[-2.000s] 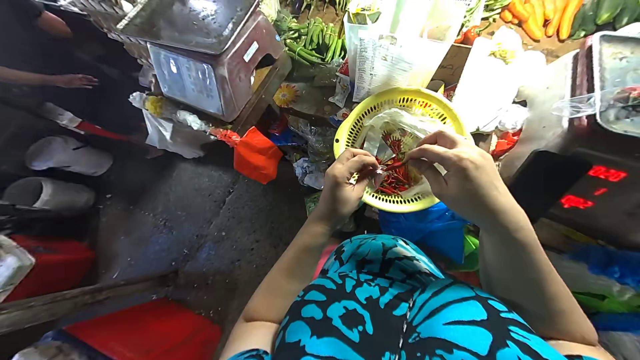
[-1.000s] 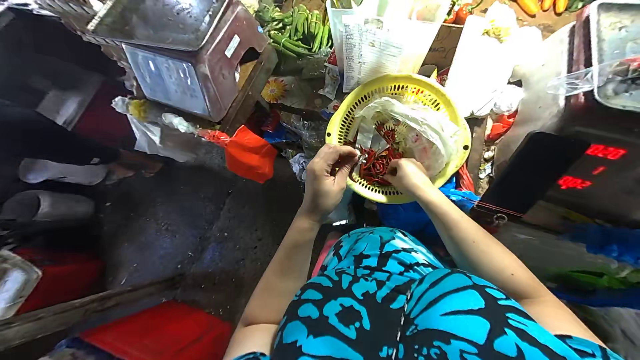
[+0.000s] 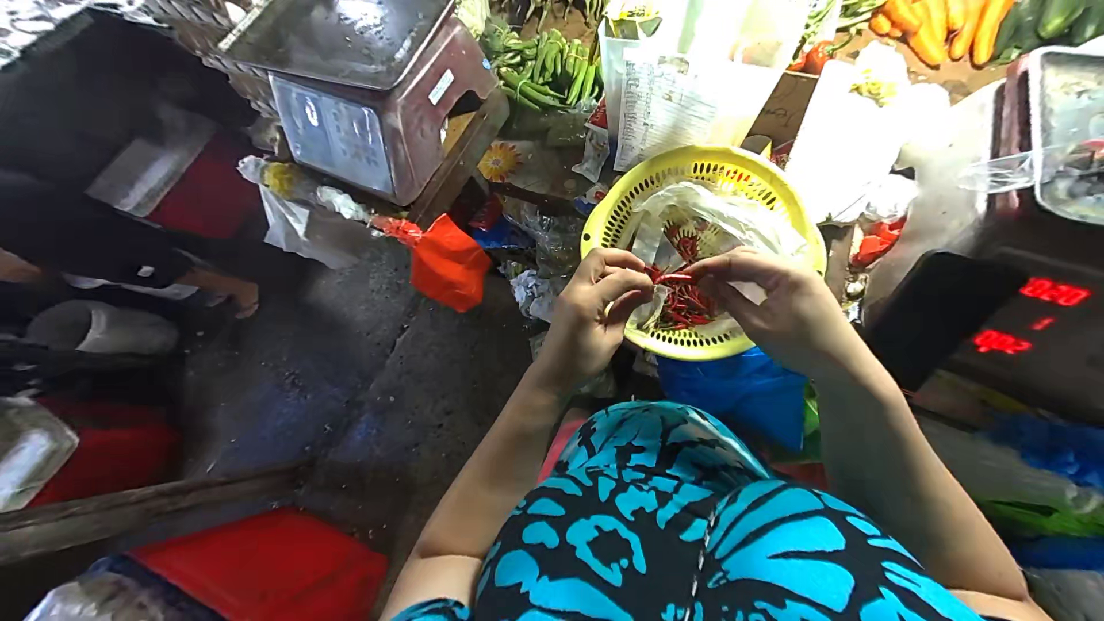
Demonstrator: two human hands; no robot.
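Observation:
A yellow perforated plastic basket (image 3: 703,351) is in front of me, lined with a whitish plastic bag (image 3: 733,207). Small red chili peppers (image 3: 686,309) lie in a heap inside it. Above the heap, my left hand (image 3: 599,302) pinches a red chili between thumb and fingers at the basket's left side. From the right, my right hand (image 3: 772,293) holds the other end of a red chili with its fingertips. Whether both hands are on the same chili cannot be told for certain. The fingertips nearly meet.
A weighing scale (image 3: 379,103) stands at upper left, a second scale with a red lit display (image 3: 1054,291) at right. A black phone-like object (image 3: 944,315) leans there. Green vegetables (image 3: 552,69) and orange ones (image 3: 949,26) lie behind. Another person's hand (image 3: 226,289) shows at left.
One second ago my right hand was lower, reaching into the chilies; now it is raised beside my left hand, with a red chili at the fingertips.

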